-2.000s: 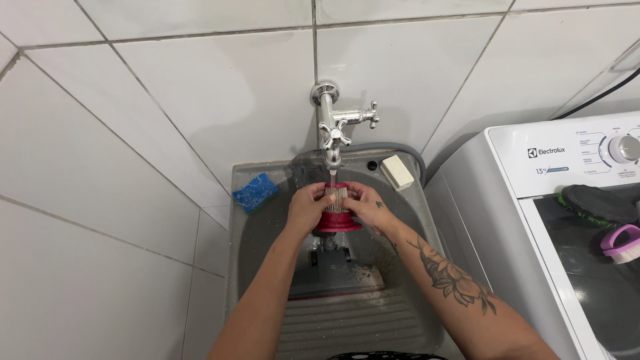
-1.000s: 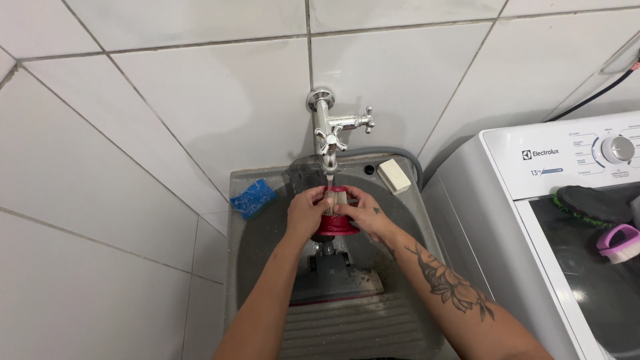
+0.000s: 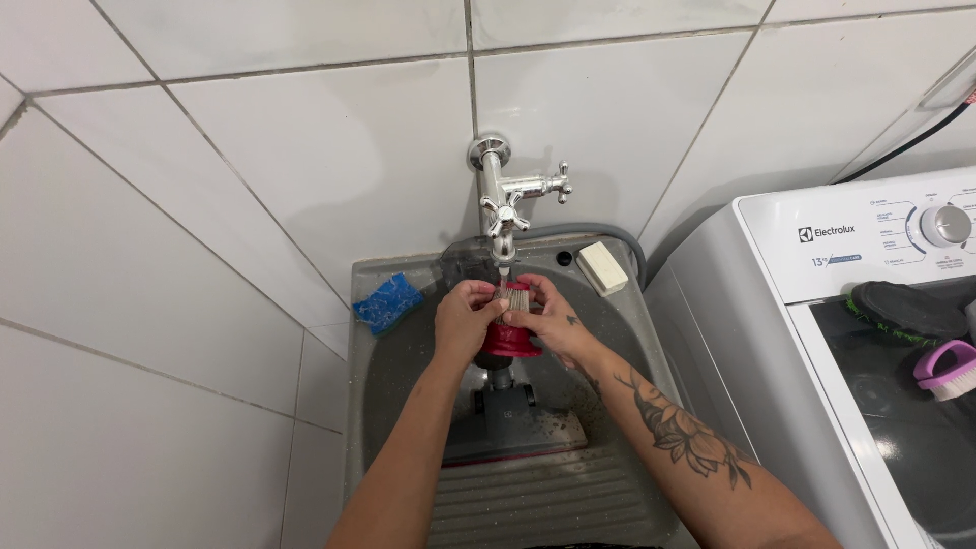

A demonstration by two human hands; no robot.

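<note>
Both of my hands grip a red vacuum cleaner filter (image 3: 513, 341) with pale pleats, just under the spout of a chrome tap (image 3: 503, 217). Water runs from the tap onto the pleats. My left hand (image 3: 467, 320) holds the filter's left side and my right hand (image 3: 555, 320) its right side, with both thumbs on the pleats. Below them, a grey vacuum cleaner floor head (image 3: 518, 427) lies in the grey laundry sink (image 3: 357, 457), against its ribbed slope. Part of the filter is hidden by my fingers.
A blue sponge (image 3: 387, 303) rests on the sink's left back corner, and a pale soap bar (image 3: 602, 268) on the right one. To the right stands a white Electrolux washing machine (image 3: 717, 328), with a dark brush (image 3: 907, 309) and a purple-handled brush (image 3: 945, 371) on its lid. Tiled walls border the sink.
The filter has been turned a little between my hands, which stay under the tap. More of its pleats show now than one second ago.
</note>
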